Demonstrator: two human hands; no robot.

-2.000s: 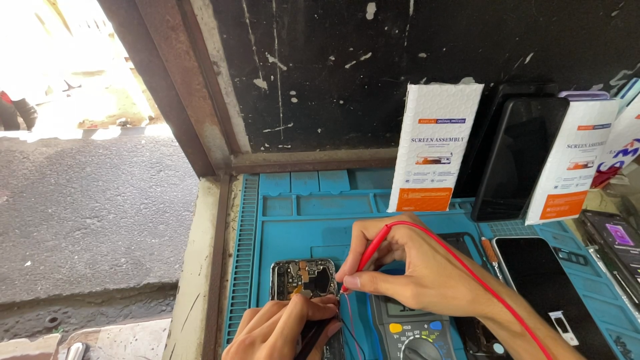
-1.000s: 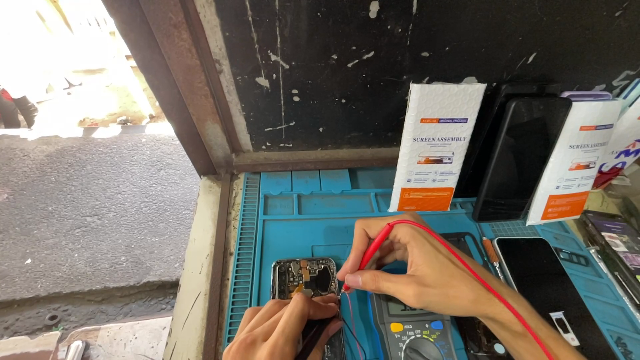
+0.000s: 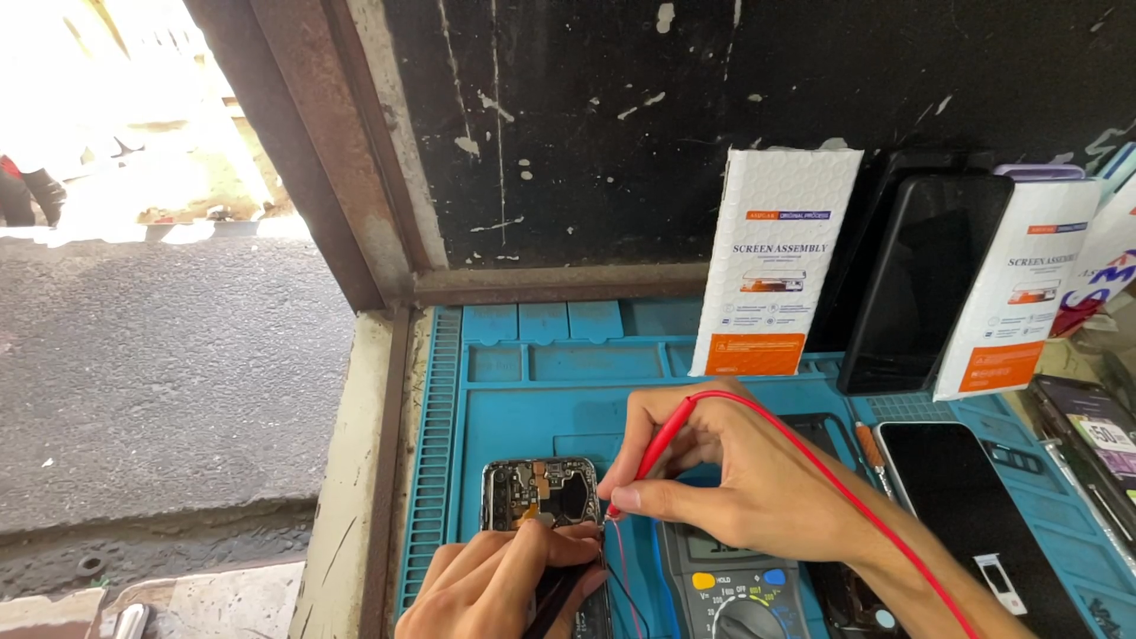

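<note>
My right hand (image 3: 710,470) grips a red multimeter test probe (image 3: 661,448), its lower end at the right edge of an opened smartphone (image 3: 541,488) with bare internal parts. A red lead runs from the probe over my wrist. Over the phone's lower part, my left hand (image 3: 506,581) holds a dark, slender item, partly hidden by the fingers; its kind is unclear. Thin pink and black wires pass between the hands. Beneath my right hand lies a digital multimeter (image 3: 737,590) with a rotary dial, its display partly covered. Phone and meter rest on a blue silicone repair mat (image 3: 515,413).
White-and-orange screen assembly packages (image 3: 768,266) and a dark phone (image 3: 927,284) lean at the back. A black-screened phone (image 3: 958,497) lies right, with a SIM tray (image 3: 1000,584) on it and an orange-handled screwdriver (image 3: 870,448) beside it. A metal frame (image 3: 355,177) borders the left.
</note>
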